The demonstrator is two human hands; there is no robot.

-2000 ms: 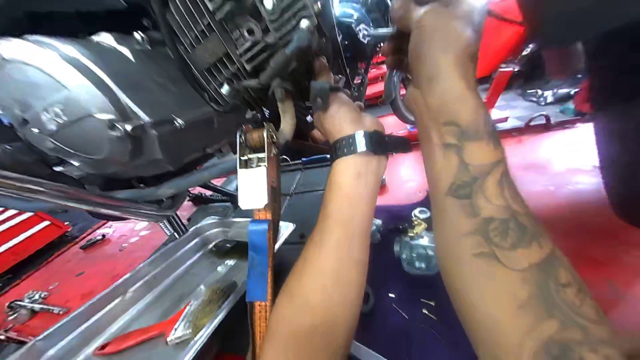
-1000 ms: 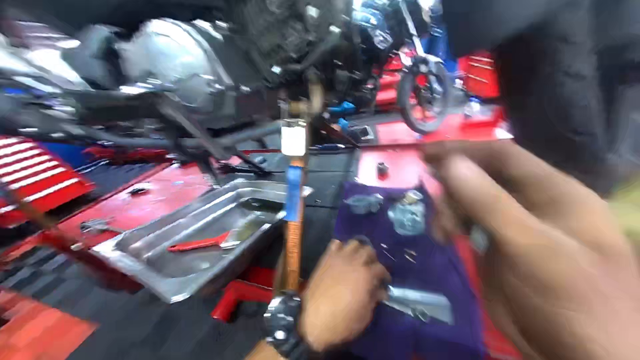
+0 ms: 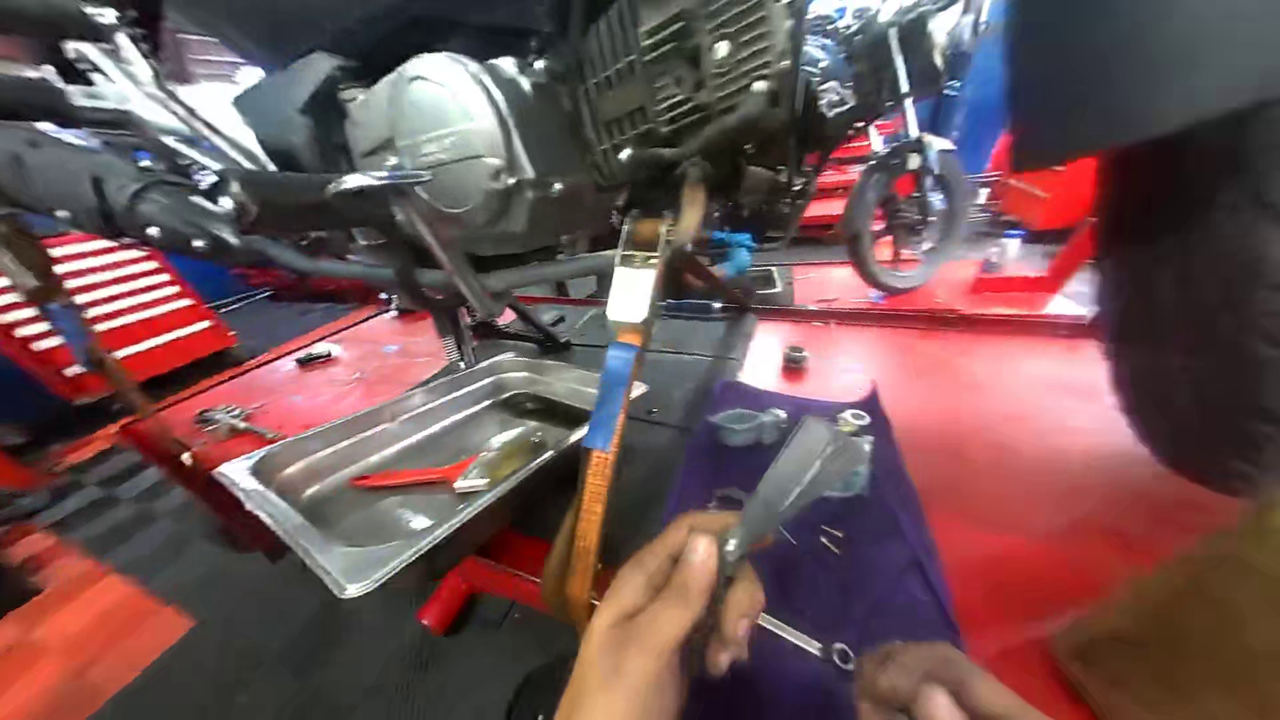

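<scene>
My left hand (image 3: 670, 600) grips what looks like a feeler gauge (image 3: 785, 490), its flat metal blades pointing up over a purple cloth (image 3: 890, 590). At the lower right edge, my right hand (image 3: 935, 680) is blurred and partly cut off; whether it holds anything cannot be told. Between the hands, a ring-ended wrench (image 3: 795, 635) lies on the cloth, one end hidden by my left hand. Beyond the blades sit a grey metal part (image 3: 740, 427), a carburetor-like part (image 3: 855, 465) partly covered by the blades, and small brass-coloured pieces (image 3: 830, 540).
A motorcycle engine (image 3: 450, 140) stands above an orange ratchet strap (image 3: 597, 500). On the left, a steel tray (image 3: 300, 510) holds a red-handled brush (image 3: 415, 476). A small socket-like part (image 3: 795, 356) sits on the red surface. At right is a dark tyre (image 3: 1180, 300).
Both hands were up by the engine two seconds ago, then my left hand was down on the cloth. It has since lifted the blades. My right hand has moved lower. The view has shifted.
</scene>
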